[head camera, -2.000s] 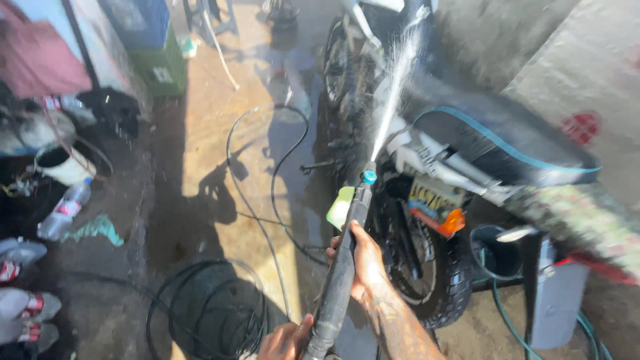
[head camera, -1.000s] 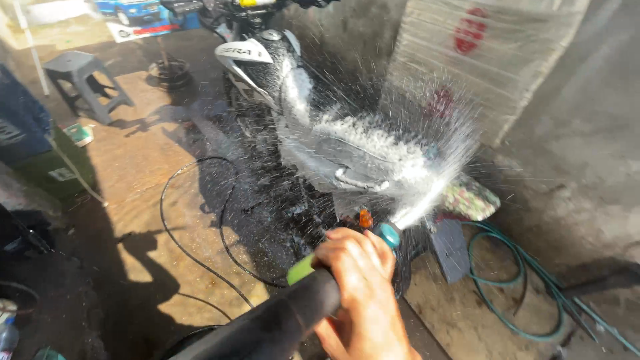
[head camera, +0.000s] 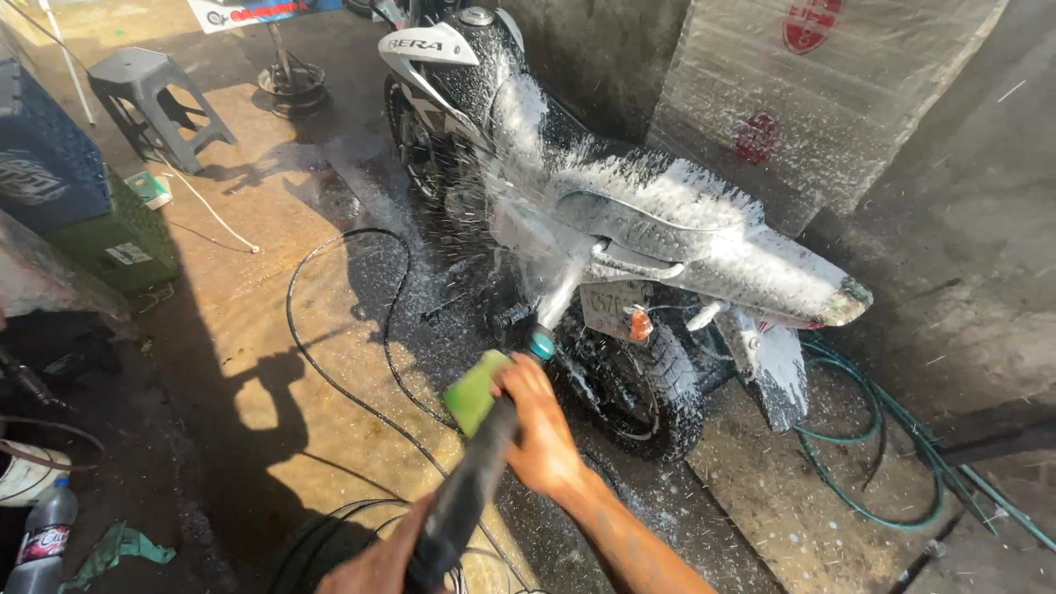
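My right hand (head camera: 536, 425) is closed around the front of a black spray lance (head camera: 474, 483), just behind its teal nozzle collar (head camera: 541, 345). At the bottom edge my left hand (head camera: 384, 549), blurred, grips the rear of the lance. A green container (head camera: 476, 392) is attached at the lance's left side. White spray leaves the nozzle toward the side of a motorcycle (head camera: 652, 223), and white foam covers its seat, tail and side panels. The rear tire (head camera: 672, 404) stands right of the nozzle, with foam flecks on it. An orange turn signal (head camera: 640, 324) shows by the plate.
A black hose (head camera: 293, 305) loops over the wet floor on the left. Green hose (head camera: 940, 487) coils at the right by the wall. A grey plastic stool (head camera: 157, 103), crates (head camera: 124, 239) and a plastic bottle (head camera: 45, 536) stand at the left. A plastic-covered panel (head camera: 808, 99) leans behind the motorcycle.
The nozzle now points at the motorcycle's side instead of its tail. Foam coats more of the seat and tail, which looked bare two seconds ago. The view has shifted.
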